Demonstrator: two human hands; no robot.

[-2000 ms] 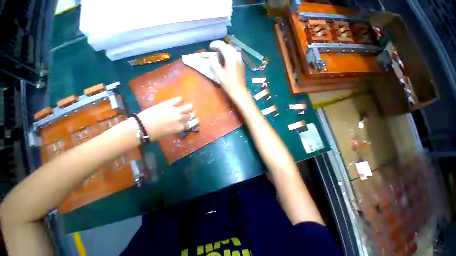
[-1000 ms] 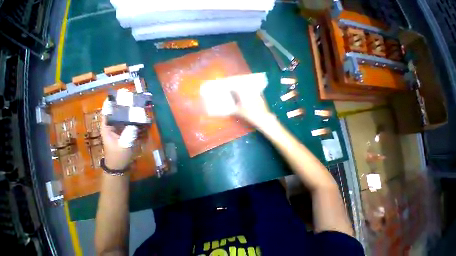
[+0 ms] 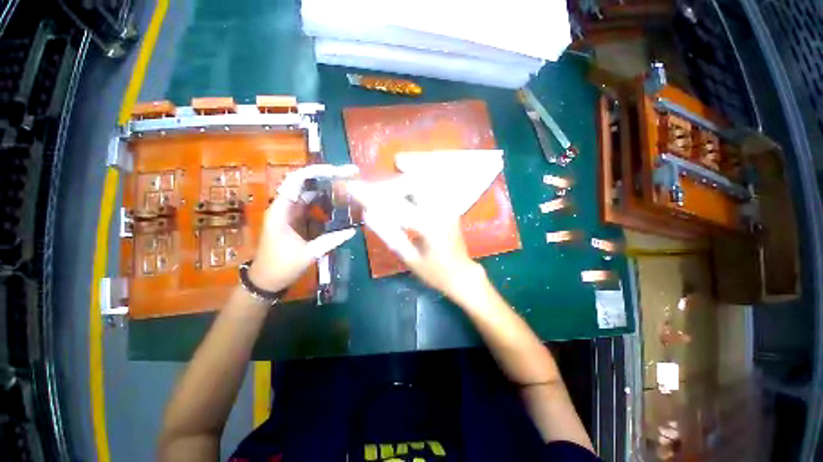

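My left hand (image 3: 291, 236) holds a dark coil-like part (image 3: 339, 215) between thumb and fingers, above the right edge of the orange assembly fixture (image 3: 194, 300). The part is partly hidden by the fingers and blurred by glare. My right hand (image 3: 417, 230) is over the plain red-orange work plate (image 3: 483, 242), with its fingers stretched towards the part; whether they grip or touch it cannot be told. A white folded cloth (image 3: 465, 173) lies on the work plate beside and partly behind my right hand.
A white foam tray stack (image 3: 424, 59) stands at the back. An amber-handled tool (image 3: 388, 86) lies before it. Pale green tweezers (image 3: 544, 124) and several copper tabs (image 3: 559, 236) lie right of the plate. Spare fixtures (image 3: 627, 194) and a cardboard box (image 3: 778, 271) stand at the right.
My left hand has moved right from over the fixture with the dark part. My right hand has moved from the cloth towards the part. The camera view has shifted left.
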